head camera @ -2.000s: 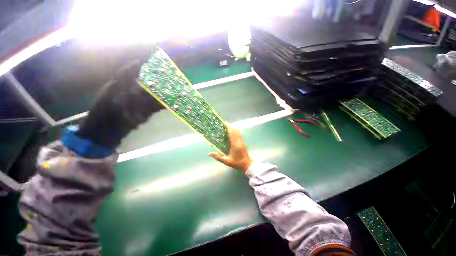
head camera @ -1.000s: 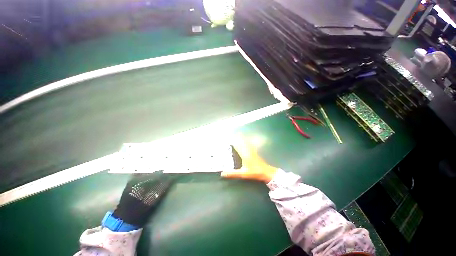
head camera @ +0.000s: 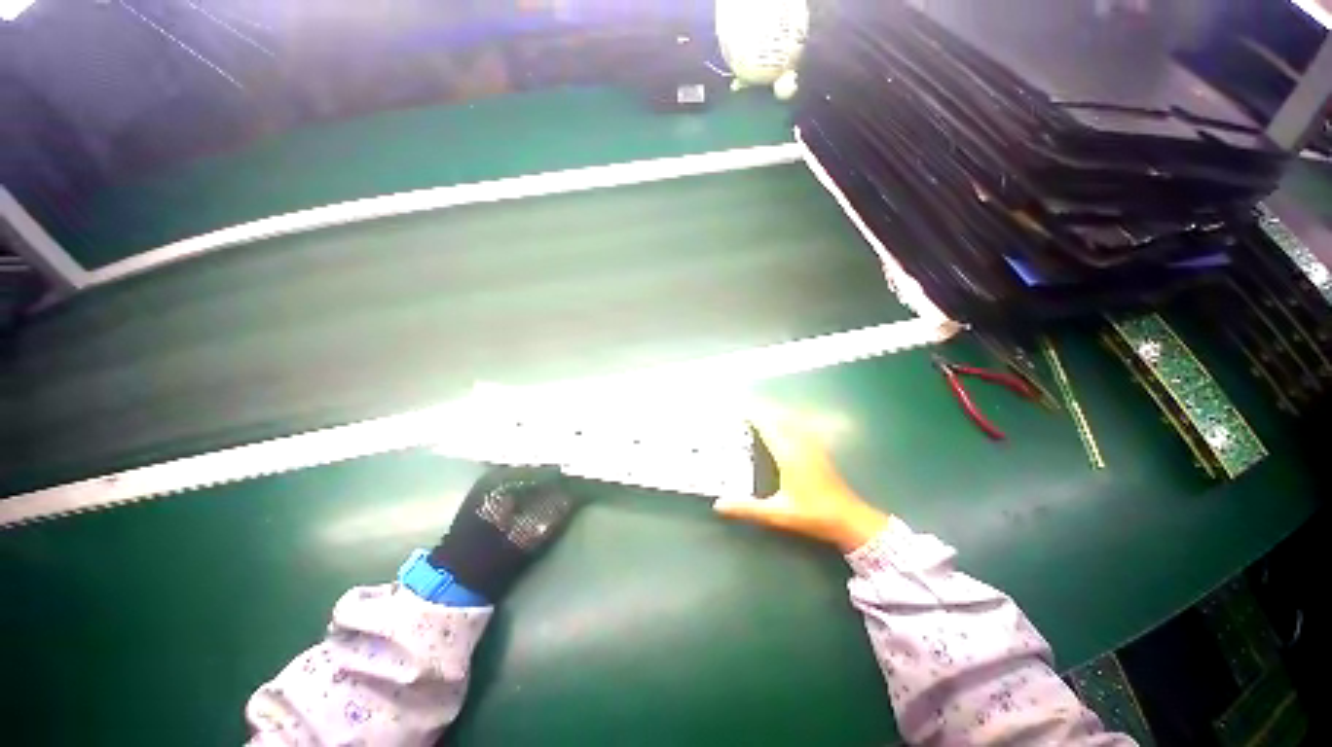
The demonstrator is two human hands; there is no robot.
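A long PCB panel (head camera: pixel 628 442), washed out white by the lamp glare, is held low over the bench at the front conveyor rail. My left hand (head camera: pixel 523 511), in a black glove with a blue band at the wrist, is at its left part from below; the fingers are partly hidden by the panel. My bare right hand (head camera: pixel 801 485) grips its right end, with the thumb on the near edge and the fingers at the far side. The panel's left end blends into the glare.
The green belt (head camera: pixel 482 307) runs behind, between white rails (head camera: pixel 263 455). A tall stack of black trays (head camera: pixel 1023 190) stands right. Red-handled pliers (head camera: pixel 982 397), a thin strip (head camera: pixel 1074 406) and stacked green boards (head camera: pixel 1191 394) lie at the right. A small fan (head camera: pixel 763 37) stands beyond the belt.
The panel was raised and tilted with its green parts showing; it came down nearly level, its face now glaring white. In the last second the view shifted left and the bench things moved right in frame.
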